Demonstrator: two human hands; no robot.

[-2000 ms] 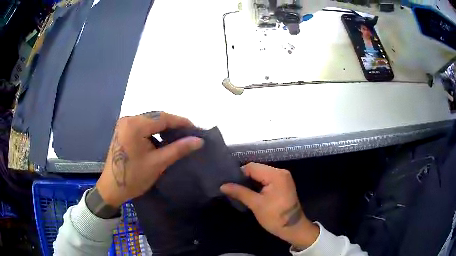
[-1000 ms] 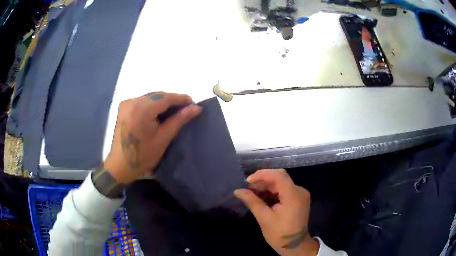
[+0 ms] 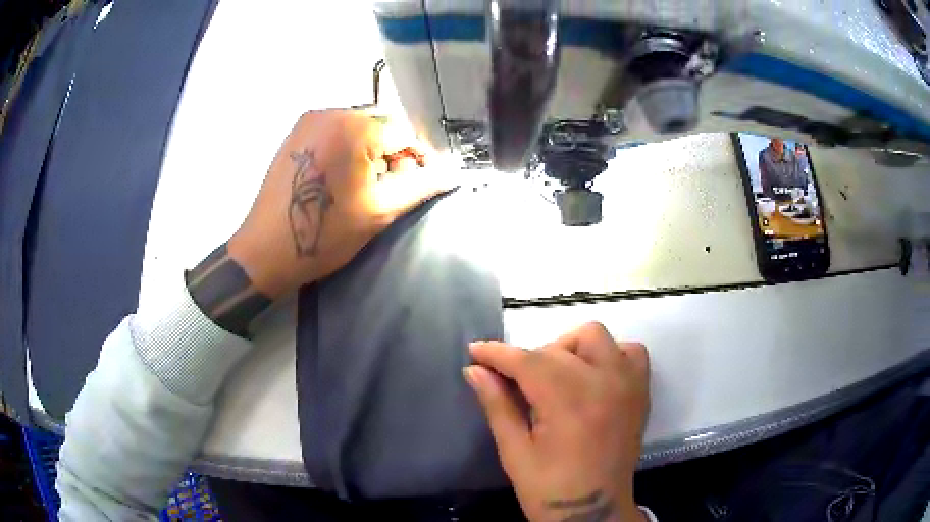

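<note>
A dark blue-grey cut panel lies on the white table, its narrow upper end at the needle area and its lower end over the front edge. My left hand holds the panel's upper left edge close to the presser foot, thumb and finger pinching it. Lamp glare hides the exact needle point. My right hand pinches the panel's right edge lower down. The white lockstitch machine with a blue stripe stands above.
A panel stack lies at the left of the table. A lit smartphone lies on the machine bed at right. A blue plastic crate shows below the table's front edge. Dark cloth with loose threads is at lower right.
The panel has moved from over the table's front edge up onto the table and to the needle area, with both hands. The view has shifted, so the machine head now shows.
</note>
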